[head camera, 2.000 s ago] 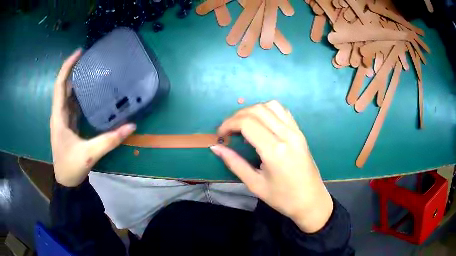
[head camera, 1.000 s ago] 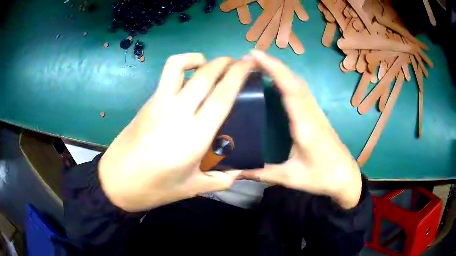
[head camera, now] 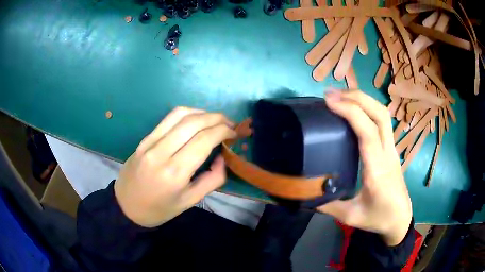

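A black speaker housing (head camera: 331, 143) is held above the table's front edge, its hollow open side towards the left. A brown carrying strap (head camera: 271, 179) is fixed to its near side by a black strap button (head camera: 329, 185) and curves out to the left. My right hand (head camera: 372, 159) grips the housing from the right, fingers on top and thumb below. My left hand (head camera: 178, 162) pinches the strap at its bend, left of the housing. The strap's far part, at the housing's upper left, is blurred, so I cannot tell if that end is fastened.
Loose tan straps (head camera: 340, 48) lie in fanned piles at the back right. A dark heap of black strap buttons (head camera: 183, 6) lies at the back, with a few nearer. Small brown waste dots (head camera: 109, 114) are scattered about. A red stool (head camera: 415, 247) stands below at the right.
The housing has moved right and turned, showing its hollow side. My left hand has left the housing's side and now holds the strap. My right hand still grips the housing.
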